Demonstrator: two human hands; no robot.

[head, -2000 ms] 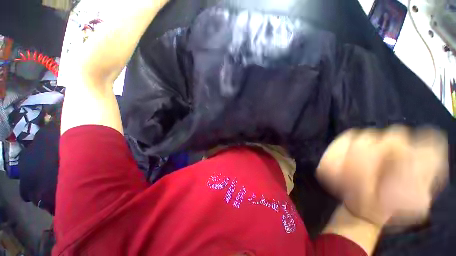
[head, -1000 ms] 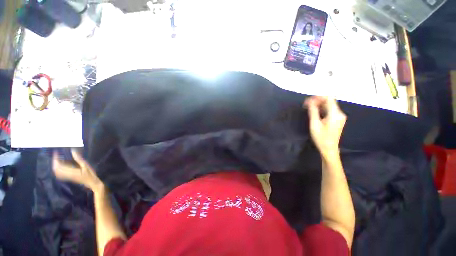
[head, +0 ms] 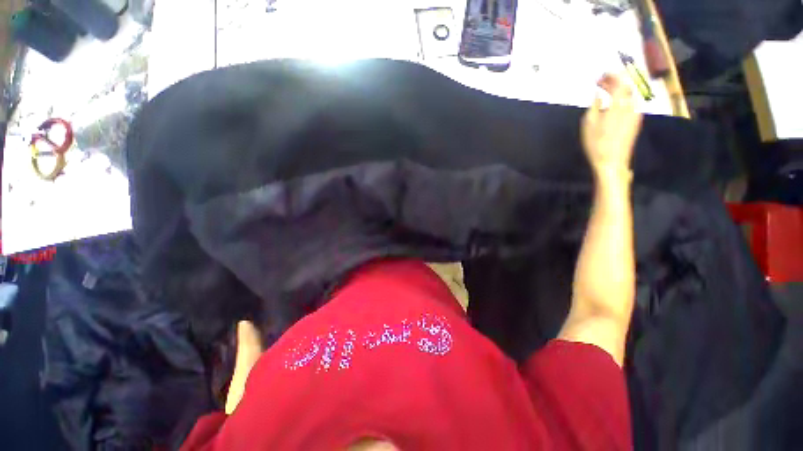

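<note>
A large black garment piece (head: 352, 114) lies over the front of the white table and my lap, with its curved upper edge on the table. Its wrinkled, greyish lining (head: 440, 198) shows nearer my body. My right hand (head: 614, 123) is at the cloth's upper edge on the right, with the fingers bent; whether they pinch the cloth cannot be told. My left forearm shows at the lower left, and the hand (head: 247, 336) is mostly hidden by the dark cloth, so its grip cannot be seen.
Red and yellow scissors (head: 51, 148) lie on the left. A lit smartphone (head: 488, 33) lies at the top, right of a small dark ring (head: 441, 33). A yellow-green tool (head: 636, 77) and a red-handled tool (head: 655, 55) are at the right edge. A red object (head: 768, 240) stands far right.
The earlier bunched, shiny lining is now spread lower down, with matt cloth above it. My right hand has moved right along the edge. My left hand has gone down into the cloth.
</note>
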